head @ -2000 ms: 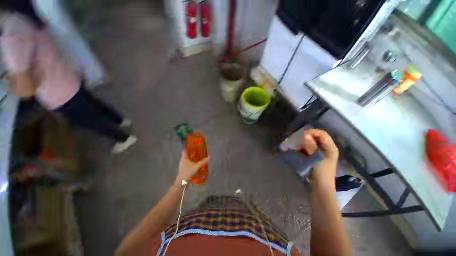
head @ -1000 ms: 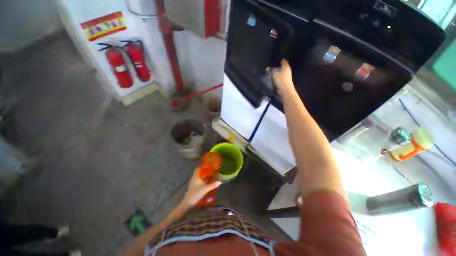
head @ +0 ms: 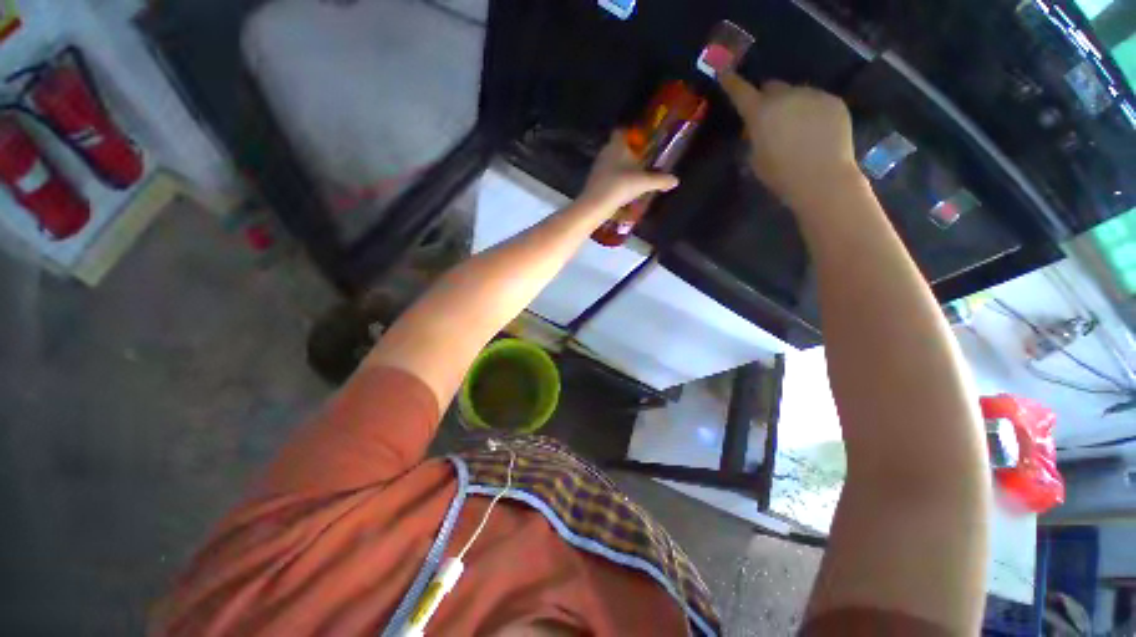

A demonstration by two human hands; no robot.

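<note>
My left hand (head: 619, 174) is closed around the orange-red water bottle (head: 658, 147), held tilted against the black front of the water dispenser (head: 797, 187). The bottle's upper end is near the dark recess; the spout and cap cannot be made out. My right hand (head: 794, 131) is to the right of the bottle, with its index finger extended onto a small red-lit square (head: 724, 50). Its other fingers are curled, and nothing shows in them.
A lime-green bucket (head: 510, 387) stands on the floor below the dispenser. The black door (head: 361, 112) hangs open at the left. Red fire extinguishers (head: 85, 125) are further left. A red plastic bag (head: 1027, 451) lies on the side counter at the right.
The black door has swung open to the left. My right hand has left it and touches the red-lit square. My left hand has raised the bottle from above the bucket to the dispenser.
</note>
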